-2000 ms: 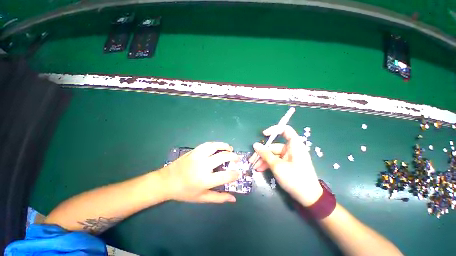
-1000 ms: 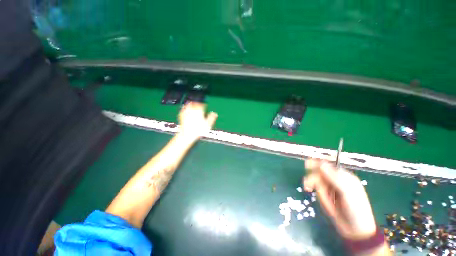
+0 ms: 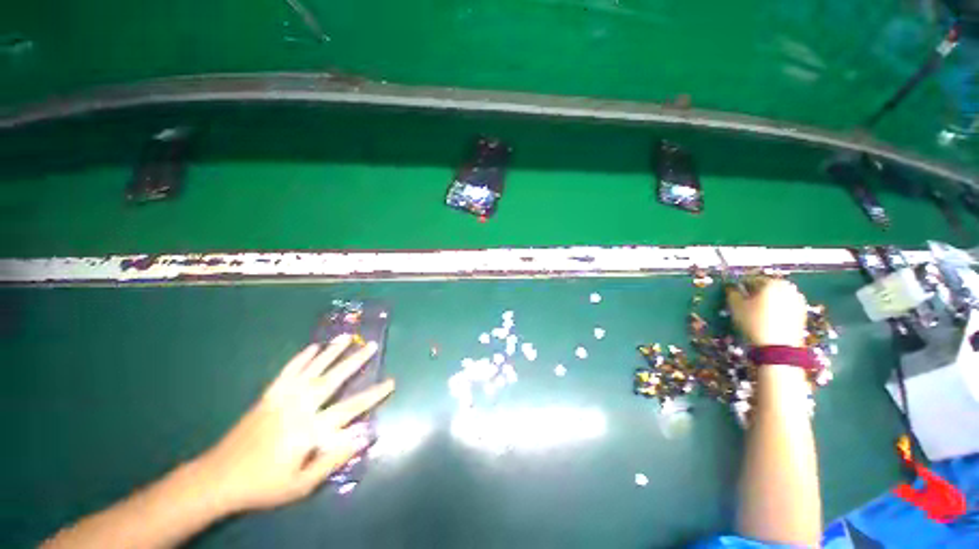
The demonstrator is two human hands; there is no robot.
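A dark phone mid-frame assembly (image 3: 368, 328) lies on the dark-green bench, roughly upright in the view. My left hand (image 3: 306, 426) lies over it with the fingers spread, covering its left and middle part. My right hand (image 3: 768, 311) is at the heap of small gold, black and silver components (image 3: 709, 365), at its upper edge beside the white rail. Its fingertips are blurred, and a thin stick end, perhaps the tweezers (image 3: 724, 258), shows at them. Whether a component is gripped cannot be told. Tiny white bits (image 3: 488, 370) lie scattered between phone and heap.
Beyond the worn white rail (image 3: 408, 263), phone units (image 3: 478, 180) lie spaced along the green belt (image 3: 580, 193). At the right edge are a whitish block (image 3: 893, 295), pale sheets (image 3: 945, 402), a red item (image 3: 932, 495) and a blue sleeve (image 3: 912, 520).
My left hand has come back from the belt and now rests on a phone on the bench. My right hand has moved to the component heap. The view has shifted right.
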